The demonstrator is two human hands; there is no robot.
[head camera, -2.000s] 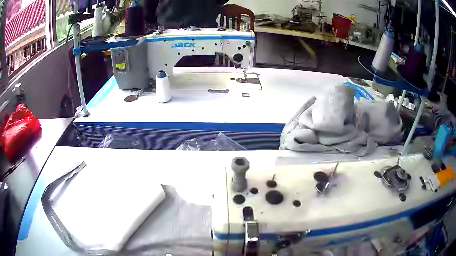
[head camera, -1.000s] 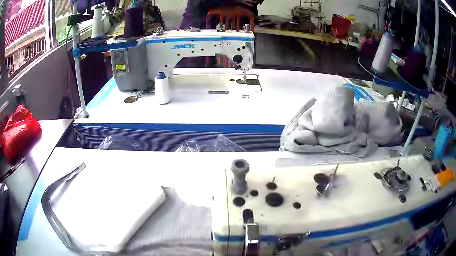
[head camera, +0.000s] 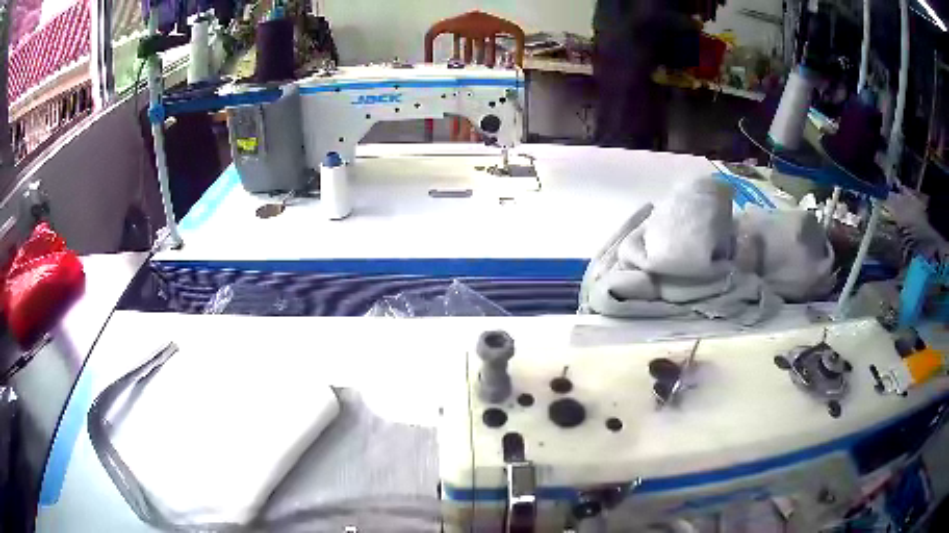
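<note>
No hand of mine is in view. The near lockstitch machine lies across the lower right, with metal knobs and discs on top. A light grey cloth lies flat on the table and runs to the left end of the machine head. A smooth white panel lies on its left, with a folded right edge. A long narrow grey strip curves around the left of the white panel. The needle area is hidden below the frame.
A bunched grey garment pile sits behind the near machine. The opposite machine stands beyond, beside a white thread cone. A red plastic bag lies far left. A person in dark clothes stands at the back, near a wooden chair.
The person in dark clothes has moved from behind the opposite machine to the right, so the wooden chair shows more fully. The view has shifted slightly. The cloth pieces lie as before.
</note>
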